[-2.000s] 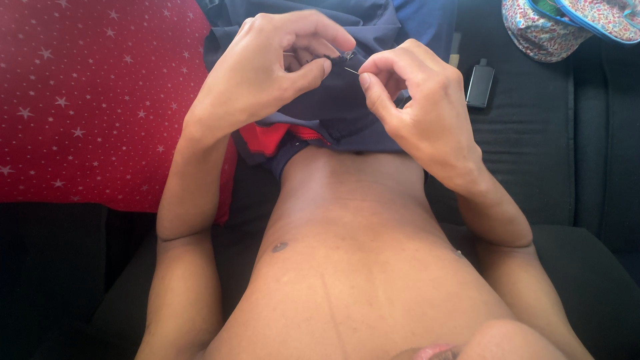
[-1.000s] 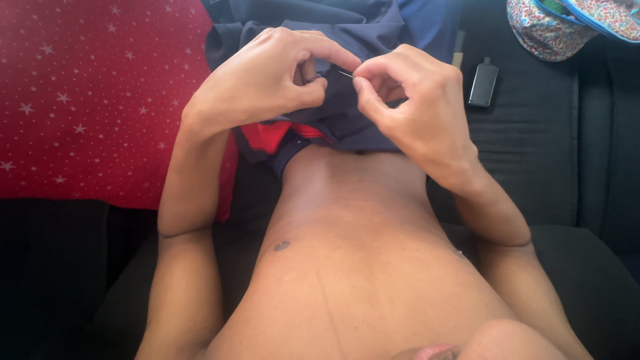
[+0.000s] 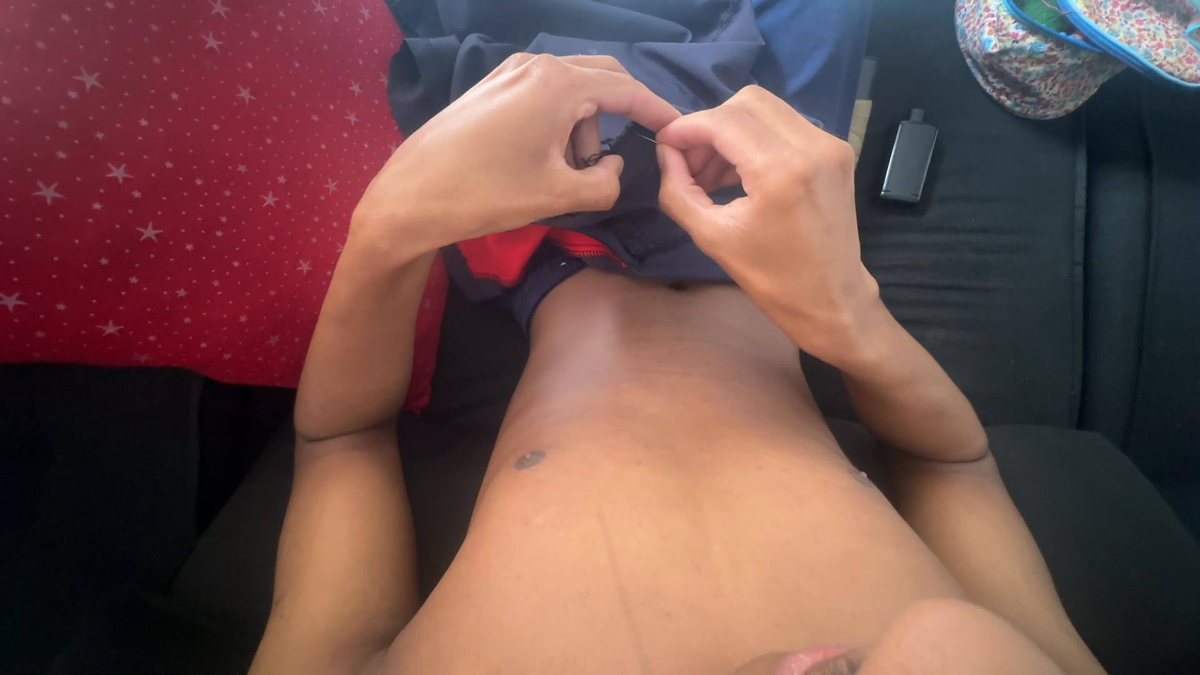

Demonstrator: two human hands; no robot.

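Note:
Between the thumb and forefinger of my right hand (image 3: 764, 202) is the end of a thin needle (image 3: 645, 138), which points up and left. My left hand (image 3: 525, 141) is curled beside it, its forefinger tip touching the right fingertips and its thumb held apart. Dark thread (image 3: 592, 160) lies in loops by the left thumb; whether the left fingers grip it or any cloth is hidden. Under both hands a dark navy garment (image 3: 647, 37) is spread over my lap, with red lining (image 3: 502, 255) and a red zipper (image 3: 591, 248) at its near edge.
A red cloth with white stars (image 3: 178, 187) lies at the left. On the black padded seat (image 3: 984, 309), right of the hands, rests a small dark device with a narrow mouthpiece (image 3: 909, 157). A floral fabric pouch with blue trim (image 3: 1027, 70) is at the upper right.
Two seconds ago my left thumb and fingers were closer together at the dark cloth; now the thumb is lower and the forefinger reaches to the right fingertips. My right hand still pinches the needle.

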